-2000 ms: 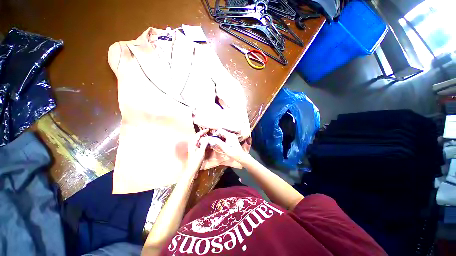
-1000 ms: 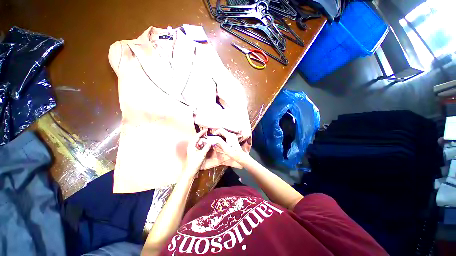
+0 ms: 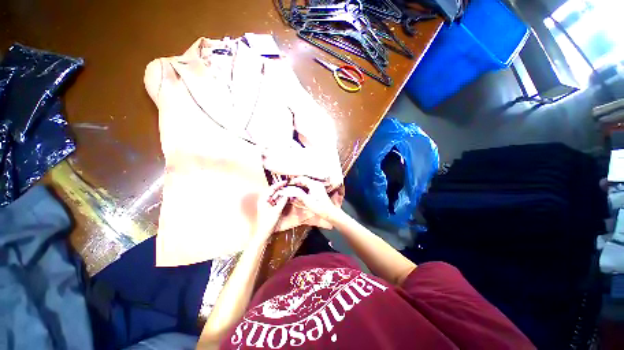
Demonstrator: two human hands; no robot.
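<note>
The pink jacket (image 3: 205,164) lies spread on the brown table, collar toward the far side, washed nearly white by glare. My left hand (image 3: 269,208) and my right hand (image 3: 309,197) meet at the jacket's lower front edge, near the table's edge. Their fingers are close together and pinch the cloth there. The fingertips are small and bright, so whether a button is between them cannot be told. A dark label shows inside the collar.
Thread scissors (image 3: 347,76) and black hangers (image 3: 352,27) lie at the far right of the table (image 3: 109,41). A glossy dark garment (image 3: 31,116), grey garment (image 3: 34,253) and navy cloth (image 3: 154,287) are left. Blue bin (image 3: 465,55), blue bag (image 3: 417,157) and dark stack (image 3: 513,198) are right.
The fingers of both hands have shifted slightly at the same spot on the jacket edge. The jacket stays in place; the whole view has moved very slightly.
</note>
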